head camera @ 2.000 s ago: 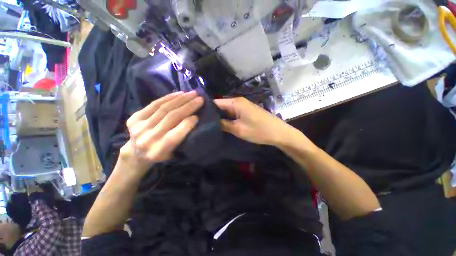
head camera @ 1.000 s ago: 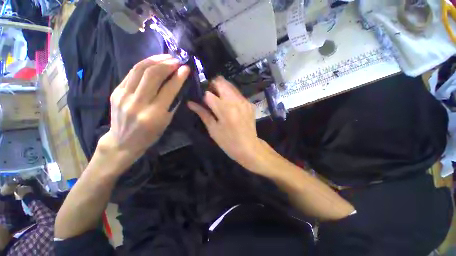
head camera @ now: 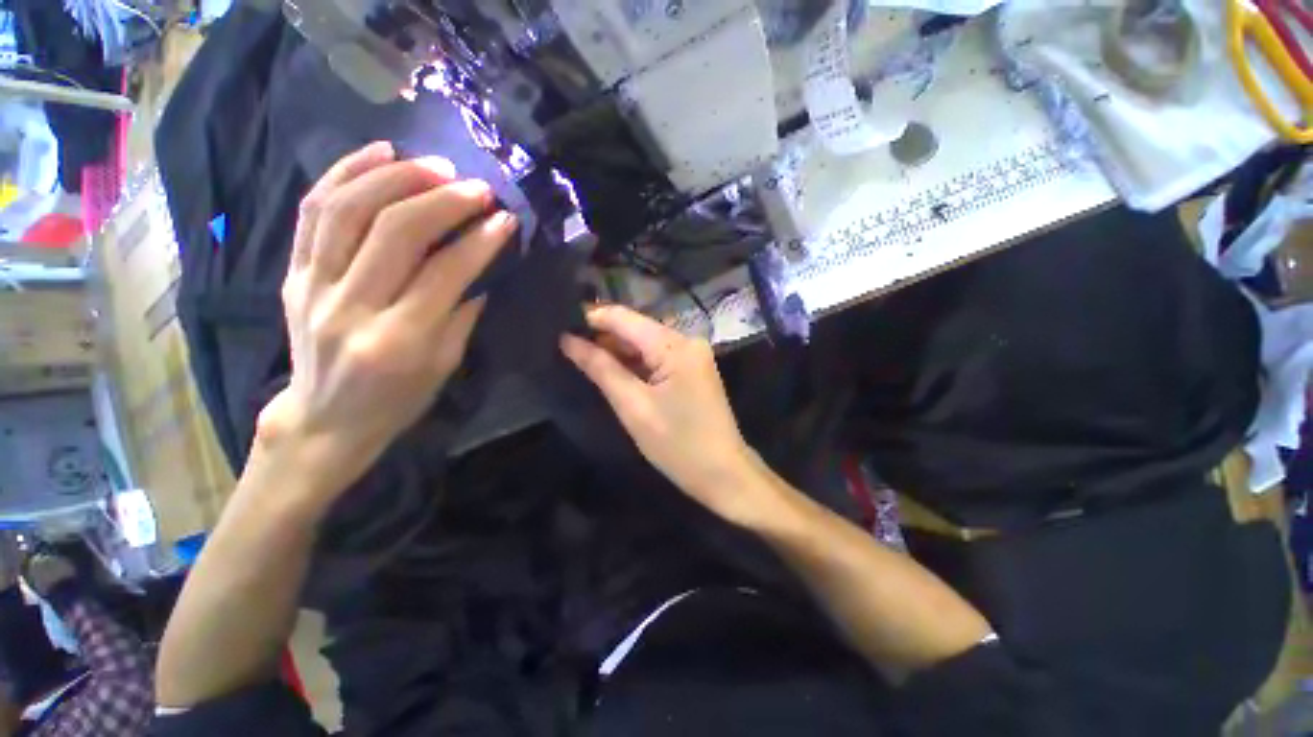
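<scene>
A black garment piece (head camera: 526,338) lies under the lit presser foot and needle area (head camera: 490,137) of the pale sewing machine (head camera: 706,94) and runs down to the lap. My left hand (head camera: 382,274) rests on the cloth left of the needle, its fingertips holding the fabric close to the foot. My right hand (head camera: 655,382) is lower and to the right, pinching the cloth's edge between thumb and fingers. What lies under the left palm is hidden.
A white ruler strip (head camera: 936,202) runs along the table edge. A tape roll (head camera: 1149,43) on a plastic bag and scissors with a yellow handle (head camera: 1267,72) are at the upper right. A black bundle (head camera: 1066,374) lies right of the lap. Cardboard (head camera: 144,346) is at left.
Since the last frame, my left hand has moved slightly left and flattened on the cloth. My right hand has moved down, away from the needle, and now pinches the edge.
</scene>
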